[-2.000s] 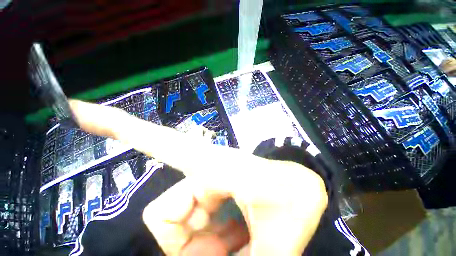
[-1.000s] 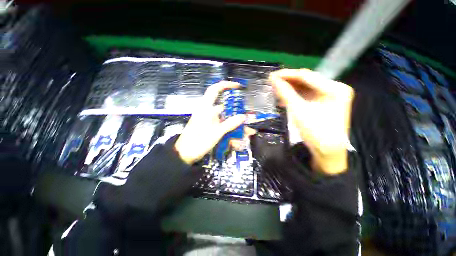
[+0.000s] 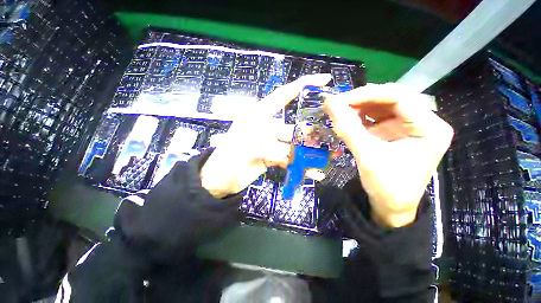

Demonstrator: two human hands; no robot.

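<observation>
My left hand [image 3: 252,142] is over the middle of the black blister tray [image 3: 296,222] and holds a blue circuit board [image 3: 305,165], stepped in shape, by its left side. Its index finger reaches to the board's far end. My right hand [image 3: 394,142] is just to the right, thumb and fingertips pinched at the edge of a small dark see-through film piece [image 3: 311,106] that lies at the board's upper part. Whether the film touches the board cannot be told. A glossy sticker sheet [image 3: 190,77] with a dark grid covers the tray's back left.
Blue boards [image 3: 95,155] lie in the tray's front left pockets, some under pale strips or glare. Tall black tray stacks stand left [image 3: 50,94] and right [image 3: 483,177]. A pale bar [image 3: 468,44] slants at the upper right. The green bench edge [image 3: 237,35] shows behind the tray.
The view has turned from the right stack to the tray. Two seconds ago a raised hand had film on its fingertip. Since one second ago, the right hand's fingertips have stayed close to the left hand's board.
</observation>
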